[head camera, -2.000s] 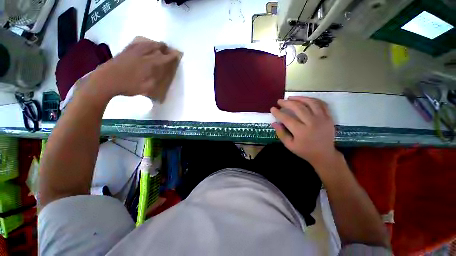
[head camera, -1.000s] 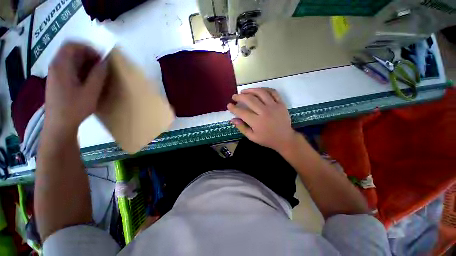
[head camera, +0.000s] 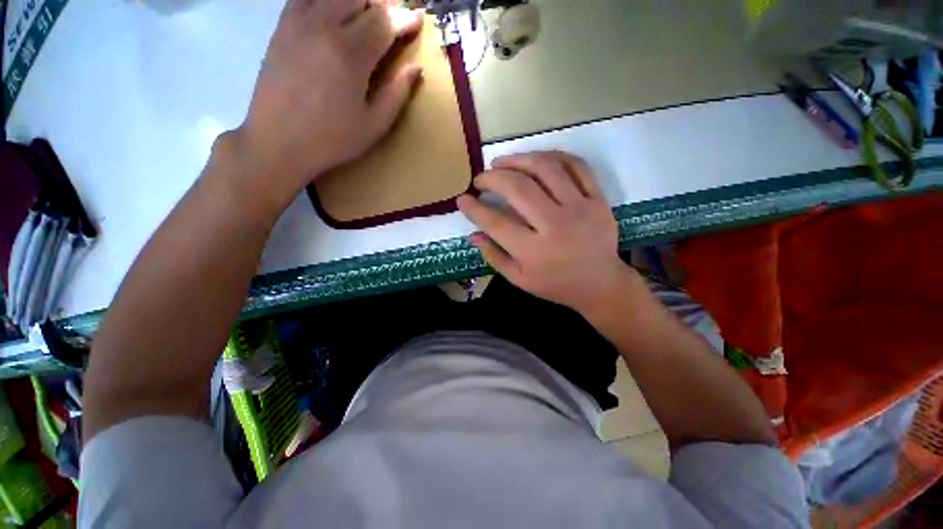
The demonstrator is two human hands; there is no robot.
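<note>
The tan card template (head camera: 403,155) lies on the maroon pocket piece (head camera: 468,103), which shows as a rim along its right and lower edges. My left hand (head camera: 331,88) lies over the upper left of the template, fingers near the top edge, covering part of it. My right hand (head camera: 548,222) rests with its fingertips at the lower right corner of the piece. The presser foot and needle area (head camera: 451,23) is just above the piece's upper right corner, cut off by the top of the picture.
Stacked maroon pieces with grey-white edges (head camera: 47,253) lie at the left. Yellow-green-handled scissors (head camera: 891,139) and pens (head camera: 827,116) lie at the right. The beige machine bed (head camera: 641,72) is right of the needle. Red-orange cloth (head camera: 858,300) hangs below right, a lime-green basket (head camera: 264,408) below left.
My left hand has brought the template from the left onto the maroon piece. My right hand stays at the piece's lower right corner. The view has shifted.
</note>
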